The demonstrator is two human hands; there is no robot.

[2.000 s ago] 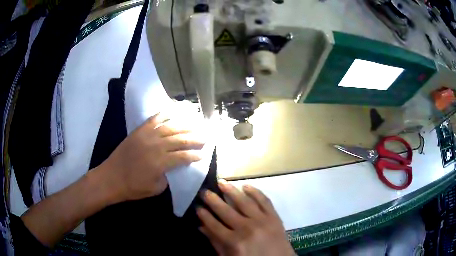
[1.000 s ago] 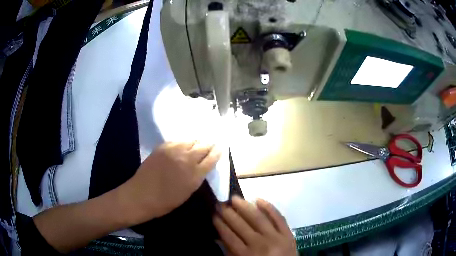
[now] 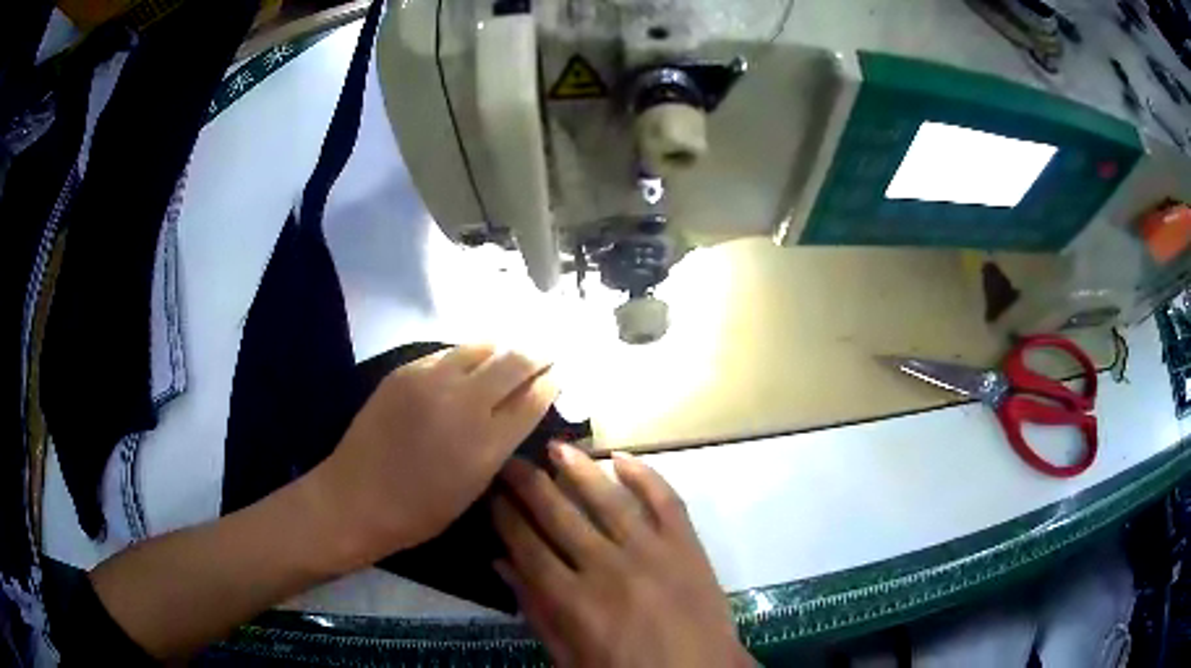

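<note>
The black fabric panel (image 3: 281,339) lies under my hands, with one part folded up near my left hand. The white fabric panel (image 3: 392,255) lies beside it, running into the lamp glare under the sewing machine head (image 3: 594,144). My left hand (image 3: 438,437) has its fingers bent onto the black fabric just left of the needle area, and seems to pinch it. My right hand (image 3: 620,561) lies on the black fabric edge in front of the needle area, fingers slightly spread, pressing it. The needle and presser foot are lost in glare.
Red-handled scissors (image 3: 1012,398) lie right of the needle area. A green control panel (image 3: 967,163) is on the machine. Stacked black pieces (image 3: 111,287) lie at the left. A green tape strip (image 3: 914,581) follows the table's front edge. An orange cap (image 3: 1165,230) is far right.
The white tip that showed between my hands is now out of sight, and black fabric is folded up by my left hand. My right hand has moved up and a little left.
</note>
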